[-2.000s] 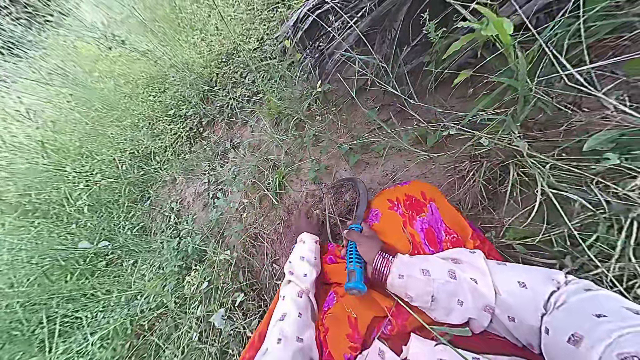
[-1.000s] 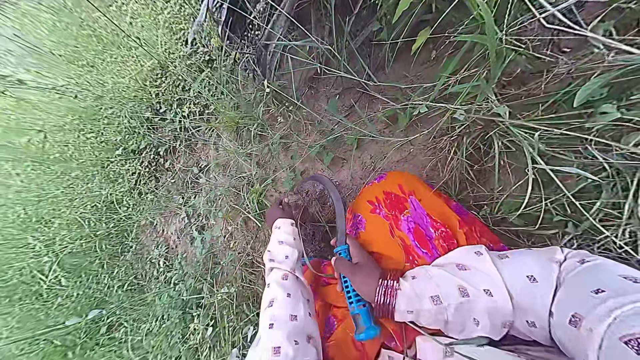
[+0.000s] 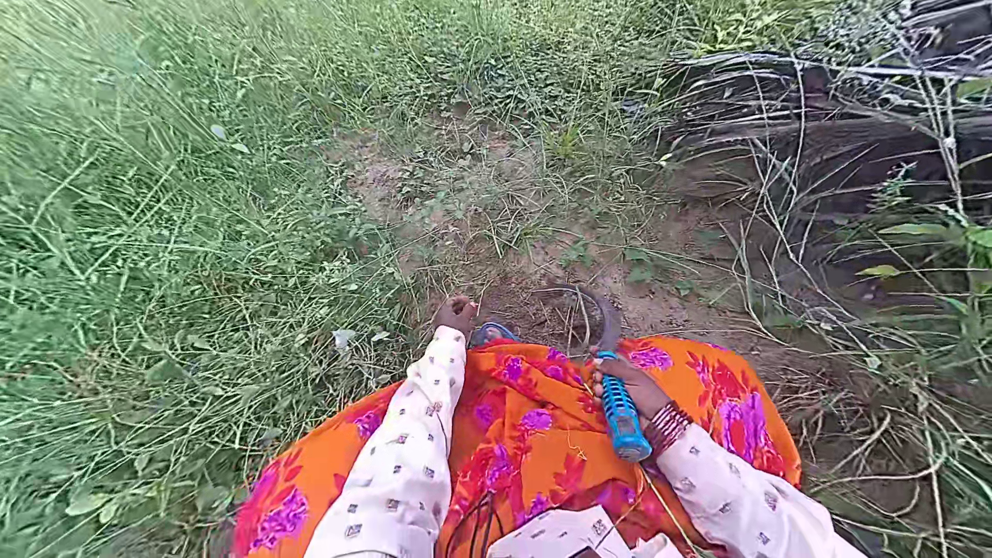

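Observation:
My right hand (image 3: 637,391) is closed around the blue ridged handle of a sickle (image 3: 608,318). The curved, dark metal blade points forward and bends to the left over bare soil and dry stems. To the left of the blade, my left hand (image 3: 456,313) is held low over the ground with its fingers curled. Whether anything is between those fingers I cannot tell. Orange cloth with pink and purple flowers (image 3: 535,442) covers my knees below both hands. Part of a blue sandal (image 3: 493,333) shows beside my left hand.
Dense green grass (image 3: 139,294) spreads over the left side. Ahead lies a patch of brown soil (image 3: 666,294) with small weeds. A pile of dry stalks (image 3: 806,124) is at the upper right, and roots and dry stems (image 3: 876,442) lie at the lower right.
The view has turned strongly, so the stalk pile now shows at the upper right. My right hand keeps hold of the sickle. A blue sandal has come into sight by my left hand.

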